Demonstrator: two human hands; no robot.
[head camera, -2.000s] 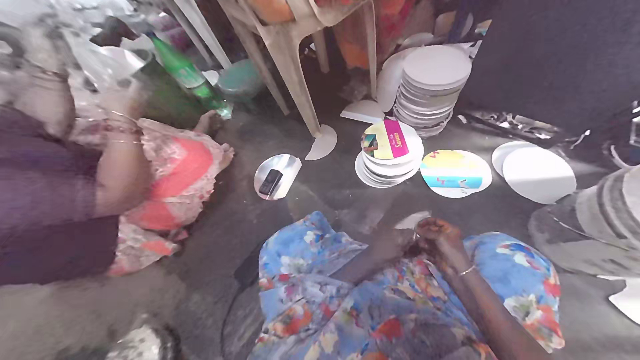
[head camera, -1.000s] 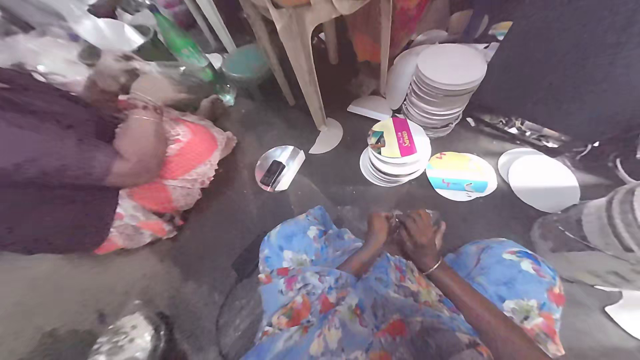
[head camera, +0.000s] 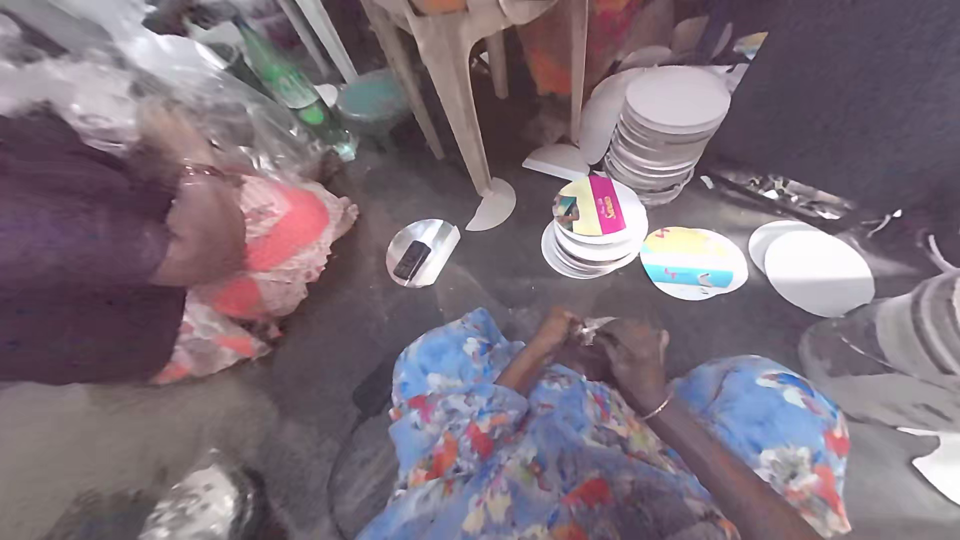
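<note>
Over my lap, which is covered by a blue floral garment (head camera: 480, 435), my two hands are close together. Between their fingertips is a small whitish, crumpled piece (head camera: 596, 326) of thin material that I cannot identify. My left hand (head camera: 555, 330) pinches its left side. My right hand (head camera: 634, 356), with a bangle at the wrist, holds its right side. In front of the hands stands a short stack of round discs (head camera: 592, 247) with a printed one on top. To its right lie a yellow and blue printed disc (head camera: 694, 259) and two overlapping white discs (head camera: 819, 274).
A tall stack of white discs (head camera: 677, 101) stands behind, near a plastic chair (head camera: 457, 90). A dark phone (head camera: 412, 260) lies on a shiny disc (head camera: 439, 241). Another person (head camera: 82, 255) sits at the left, near a green bottle (head camera: 281, 79). Transparent wrapped material (head camera: 885, 367) is at the right.
My hands have parted slightly from where they were two seconds ago, and the whitish piece shows between them. The other person's forearm at the left has moved.
</note>
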